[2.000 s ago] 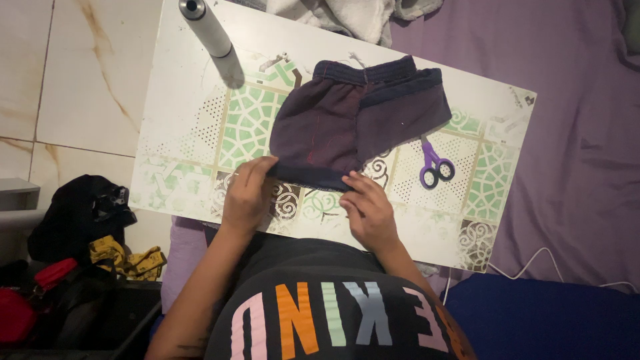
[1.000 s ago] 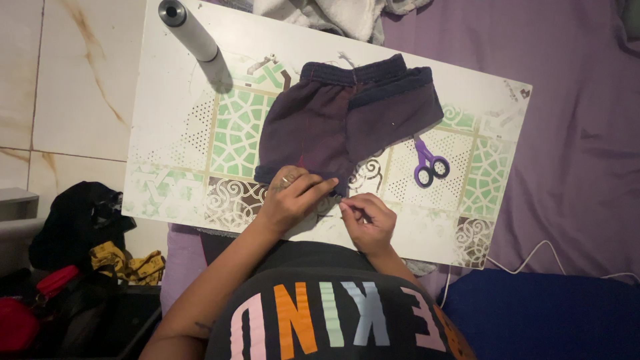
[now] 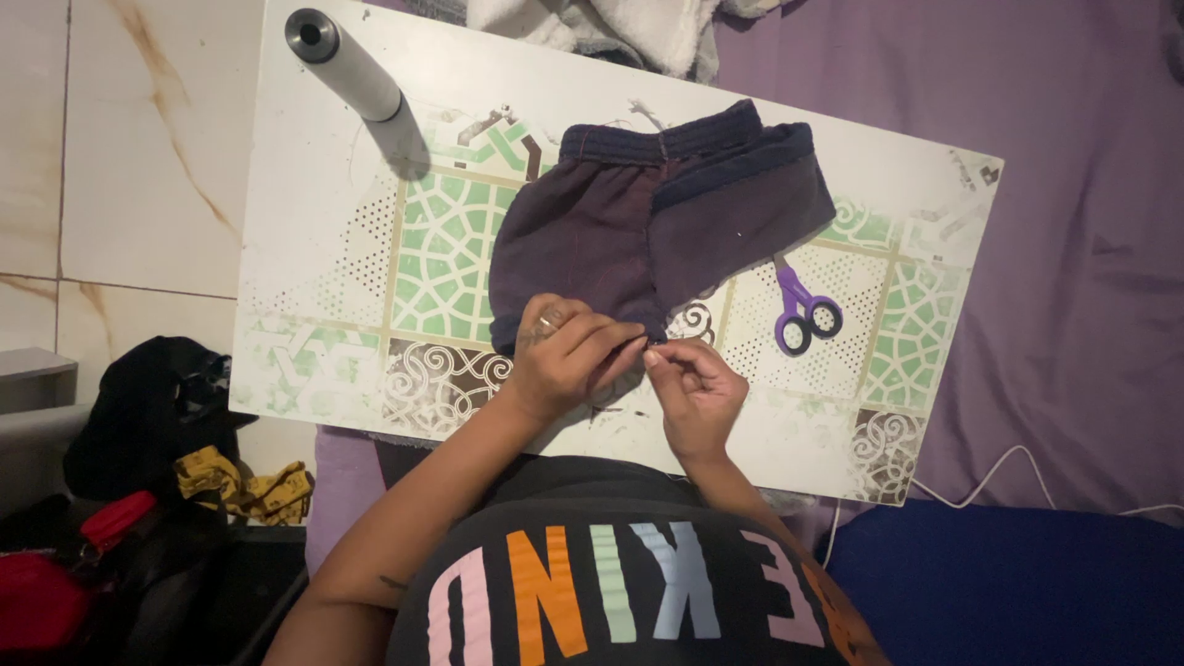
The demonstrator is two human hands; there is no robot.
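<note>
Dark purple fabric shorts [image 3: 583, 222] with a gathered elastic waistband lie on a patterned white board, waistband away from me. My left hand [image 3: 564, 356], with a ring on one finger, grips the near hem close to the seam. Right beside it, my right hand [image 3: 694, 388] pinches the same hem corner between thumb and fingertips; whether it also holds something small such as a needle or thread is too small to tell. Purple-handled scissors [image 3: 797, 301] lie to the right of the shorts, their blades partly under the cloth.
A white cylinder with a dark top [image 3: 347, 69] stands at the board's far left. Light cloth [image 3: 638, 32] is bunched beyond the far edge. Black and yellow fabric items [image 3: 245, 486] lie at left. A white cable [image 3: 990, 472] runs past the board's right corner.
My left hand has moved right along the hem from the shorts' left side, and now meets my right hand at the hem corner. The scissors have not moved on the board.
</note>
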